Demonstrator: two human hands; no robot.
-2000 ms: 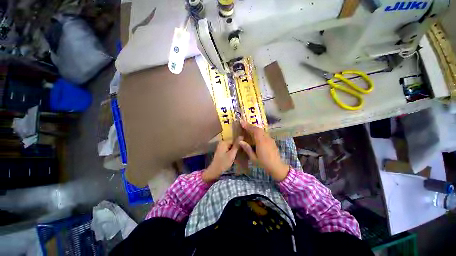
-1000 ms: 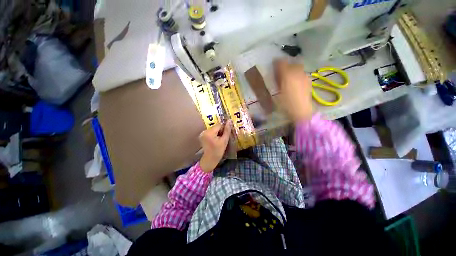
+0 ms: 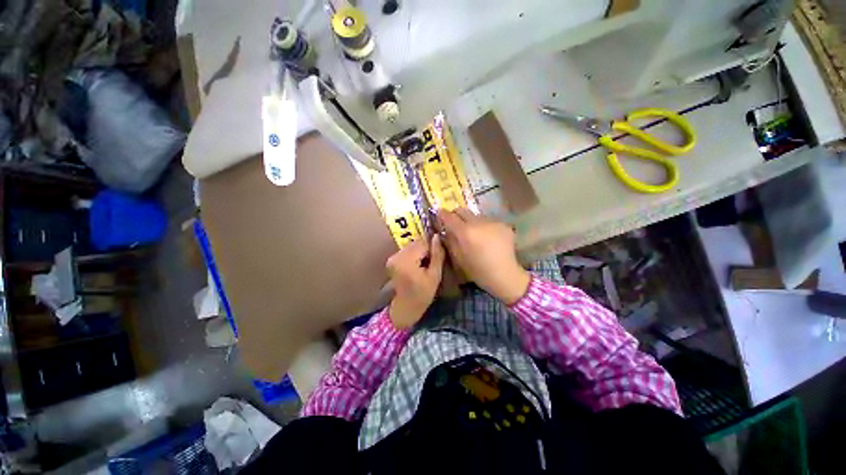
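Note:
My left hand [image 3: 416, 278] and my right hand [image 3: 484, 252] meet at the front end of the yellow marked tape [image 3: 445, 181], fingertips nearly touching. Both pinch a small brown strip [image 3: 449, 276], mostly hidden by the fingers. The large brown panel [image 3: 297, 241] lies on the table left of the tape, its pale part folded or stacked behind it. Another narrow brown strip [image 3: 503, 161] lies flat to the right of the tape. The presser foot area [image 3: 404, 147] sits between the tapes, small and blurred.
Scissors with yellow loops [image 3: 647, 148] lie at the right on the machine table [image 3: 594, 199]. A white tag-shaped part [image 3: 278, 139] hangs left of the needle. Thread tension knobs [image 3: 352, 30] are behind. A blue crate [image 3: 215, 278] is at the left; a white side table [image 3: 779, 343] at the right.
One second ago my right hand was blurred over the table near the scissors; it is now back beside my left hand at the tape. The scissors show fully again. The view has shifted.

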